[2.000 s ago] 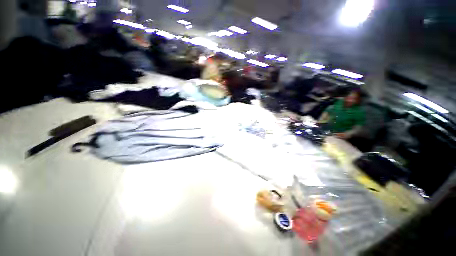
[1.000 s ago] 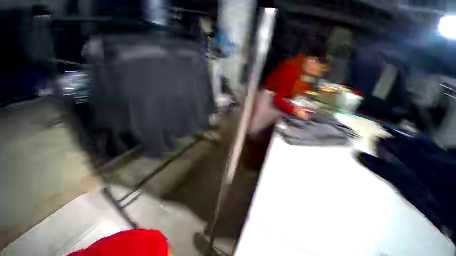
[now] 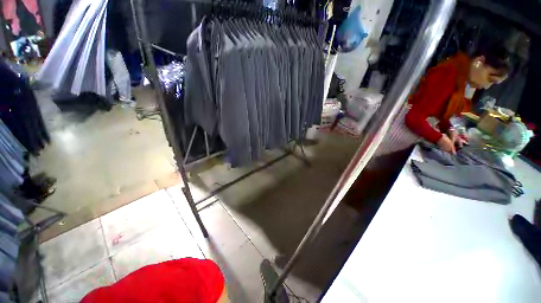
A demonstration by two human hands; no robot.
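Note:
Neither of my hands is in view. A red sleeve [image 3: 163,283] shows at the bottom edge, with a sliver of bare arm at its right end, cut off by the frame. A slanting metal pole [image 3: 379,127] stands nearest in front of me. Beyond it, many dark grey garments [image 3: 261,89] hang close together on a rack. The white table [image 3: 409,254] is on the right, with a folded grey garment [image 3: 465,176] at its far end.
A person in red [image 3: 430,100] leans over the far table end, hands on the grey garment. Blue-grey garments [image 3: 9,154] hang at the left edge, and pale striped ones [image 3: 80,47] hang farther back. White sacks [image 3: 362,109] stand behind the rack. Dark cloth lies at the table's right.
The view has swung from the shirt on the white table to the floor and rack. Since the last earlier frame it is sharper, and the rack appears farther right.

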